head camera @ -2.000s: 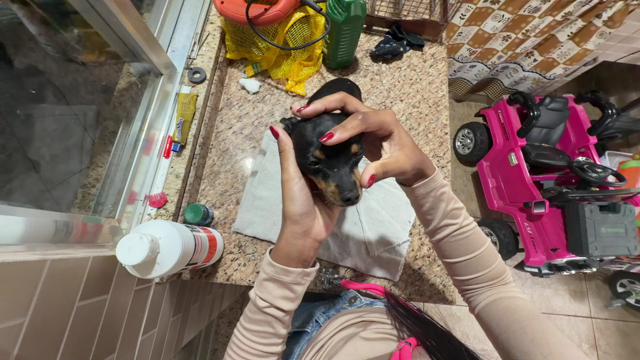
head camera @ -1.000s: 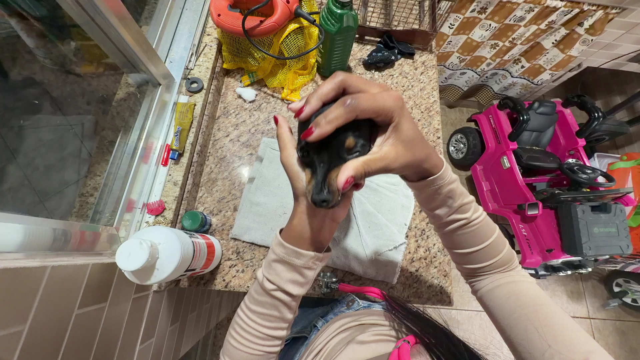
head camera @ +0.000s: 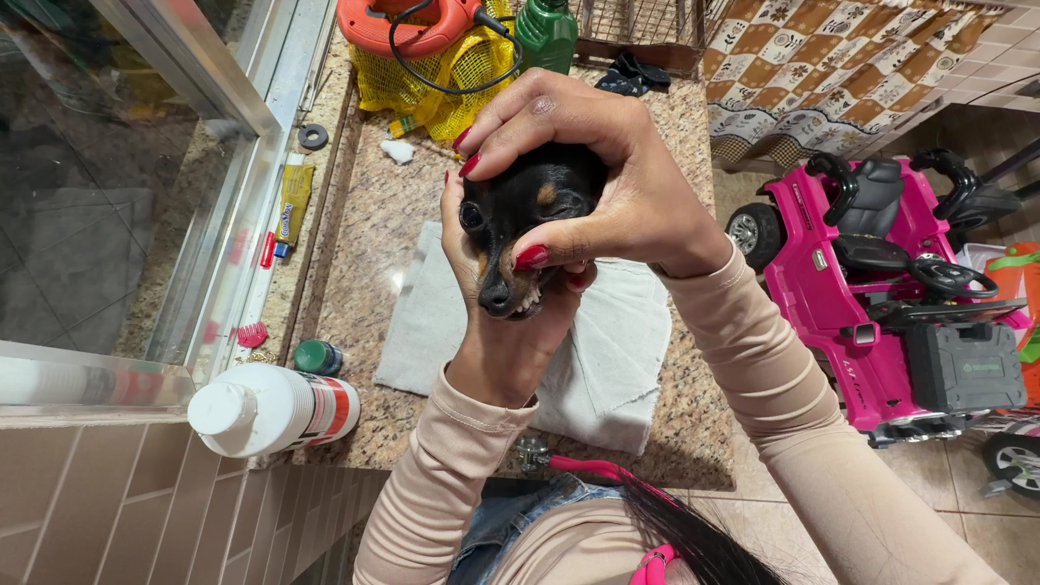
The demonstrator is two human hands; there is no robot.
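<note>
A small black and tan dog (head camera: 520, 219) has its head held between my two hands above a granite counter. My left hand (head camera: 508, 333) cups the jaw and neck from below. Over the top of the head curls my right hand (head camera: 597, 162), its thumb pulling the lip back so that teeth show. One of the dog's eyes is open, the other nearly closed. Its body is mostly hidden behind my hands. Beneath lies a folded white cloth (head camera: 626, 349). A pink stethoscope (head camera: 589, 465) hangs at my front, its metal chest piece by the counter edge.
A white plastic bottle (head camera: 272, 409) and a green-capped jar (head camera: 317, 357) stand at the counter's left. Behind are an orange power tool (head camera: 406, 28), yellow mesh (head camera: 463, 73), a green bottle (head camera: 548, 36) and a wire cage (head camera: 642, 24). A pink toy car (head camera: 861, 301) is on the floor at right.
The dog's head has turned more toward the camera. My right thumb has moved to its muzzle, and the lip is now lifted with teeth showing.
</note>
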